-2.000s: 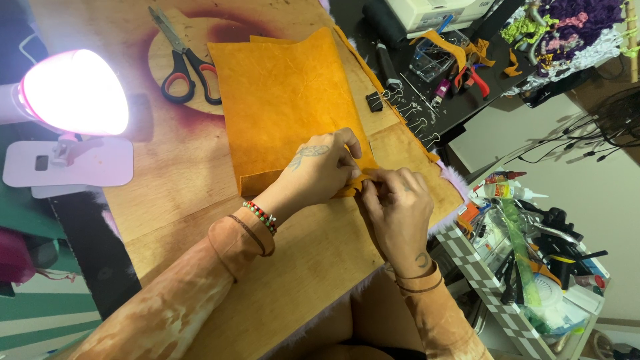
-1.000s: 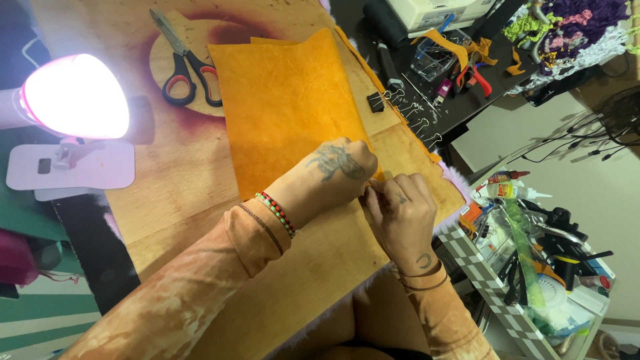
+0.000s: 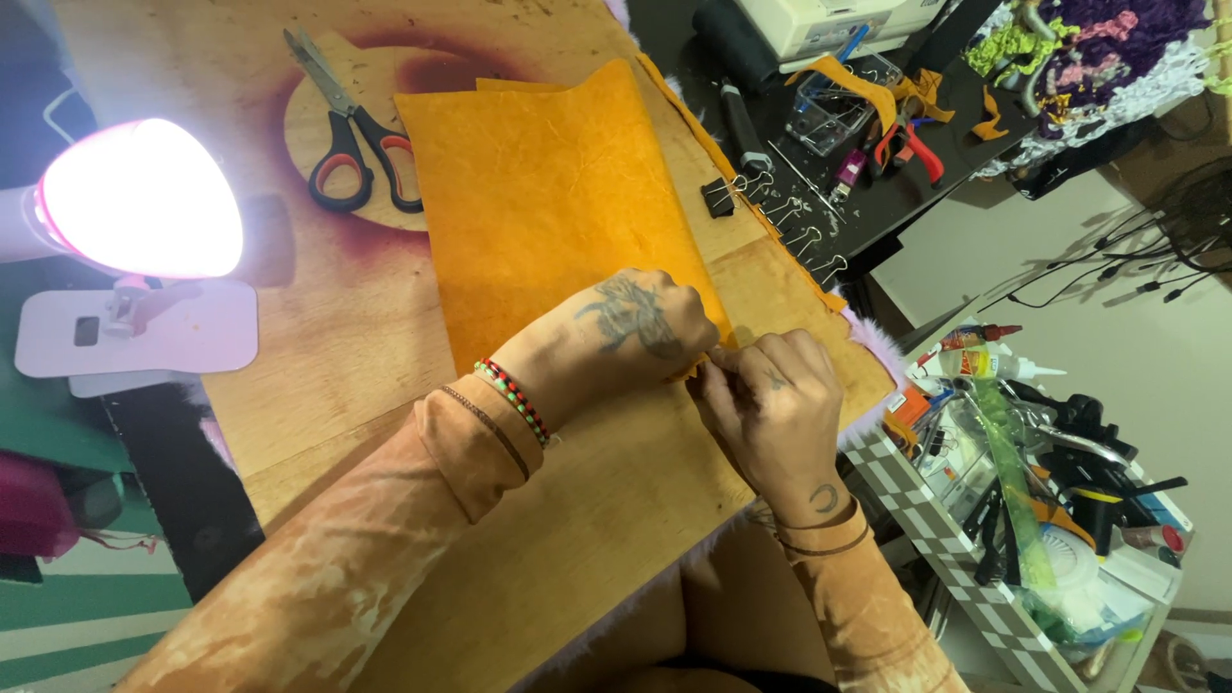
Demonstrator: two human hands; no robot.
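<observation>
An orange leather sheet point(image 3: 549, 192), folded over, lies on the wooden board point(image 3: 385, 433). My left hand point(image 3: 626, 327) is curled on its near right corner, back of the hand up, with the fingertips hidden beneath. Right beside it, my right hand point(image 3: 770, 395) pinches the edge of the same corner between thumb and fingers. Black-handled scissors point(image 3: 351, 144) with orange-red inner grips rest half spread on a round wooden piece point(image 3: 308, 106), up and left of the leather. Several binder clips point(image 3: 719, 197) sit along the board's right edge, beside a narrow orange leather strip point(image 3: 688, 115).
A lit lamp point(image 3: 140, 202) stands at the left. On the black table at the upper right are a white machine point(image 3: 828, 29), red-handled pliers point(image 3: 919, 154), leather scraps point(image 3: 852, 82) and a dark-handled tool point(image 3: 741, 125). A checkered drawer point(image 3: 924, 520) full of supplies stands at the lower right.
My left hand has turned over the corner, so its back now faces up and covers the leather edge seen two seconds ago. My right hand has stayed close to the same spot.
</observation>
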